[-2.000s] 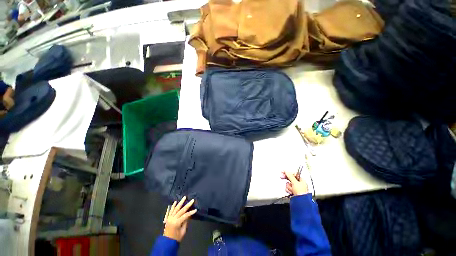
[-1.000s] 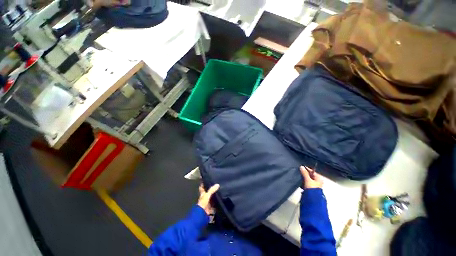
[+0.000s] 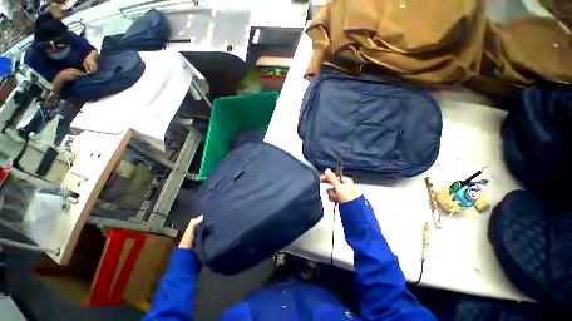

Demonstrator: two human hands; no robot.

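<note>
A dark navy backpack body [image 3: 260, 200] is held up at the table's left edge, tilted, its face and a side showing. My left hand [image 3: 190, 232] holds its lower left edge, the fingers partly hidden behind it. My right hand [image 3: 340, 187] is at its right edge, with dark thread snips [image 3: 338, 164] between the fingers, pointing up. Whether the right fingers also touch the bag is hard to tell. A second navy backpack [image 3: 373, 125] lies flat on the white table [image 3: 382, 219].
A green bin [image 3: 237, 116] stands left of the table. Brown bags [image 3: 401, 41] lie at the far side. A teal and yellow cluster [image 3: 465, 194] and thin tan tools [image 3: 425, 244] lie right. Dark quilted pieces [image 3: 527, 235] are at the right edge. A person [image 3: 59, 53] works at upper left.
The backpack body has turned and tilted, so its side now shows. My right hand has moved up along its right edge, with the snips pointing up. The view has swung back rightward.
</note>
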